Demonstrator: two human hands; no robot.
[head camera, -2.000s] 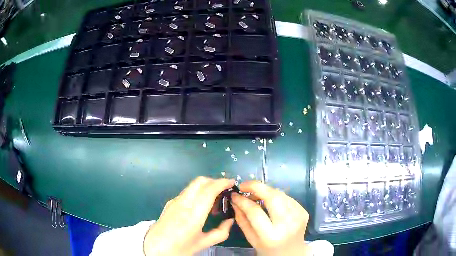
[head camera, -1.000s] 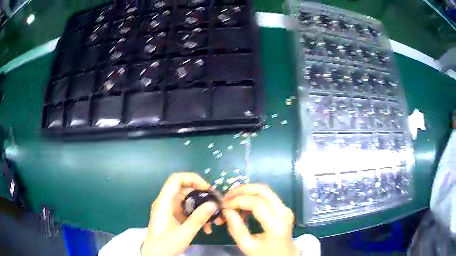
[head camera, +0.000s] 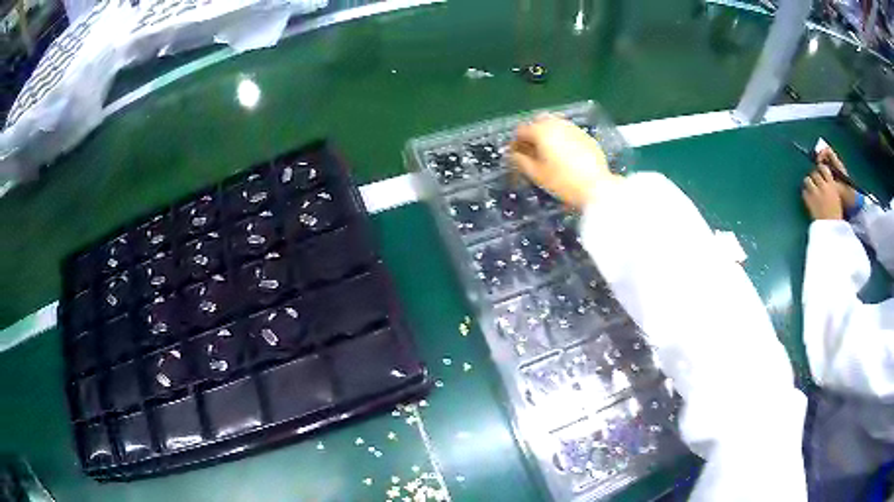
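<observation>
My right hand (head camera: 561, 162) is over the far end of the clear blister tray (head camera: 549, 355), its fingertips down at a pocket among small dark and metallic parts. I cannot tell whether it grips a part. My left hand is out of the picture. The black blister tray (head camera: 230, 420) lies to the left, with round black housings (head camera: 278, 327) in several pockets of its far rows. Its nearest row of pockets holds none. The round housing seen earlier in my hands is not in view.
Tiny pale pieces (head camera: 417, 484) lie scattered on the green bench between the trays. Another person's hands (head camera: 826, 188) and white sleeves are at the right. White plastic film (head camera: 108, 59) lies at the far left. A small round object (head camera: 535, 72) lies beyond the trays.
The view has swung right and further out. My right hand has left the housing and reached to the far end of the clear tray. My left hand and the housing have gone out of view.
</observation>
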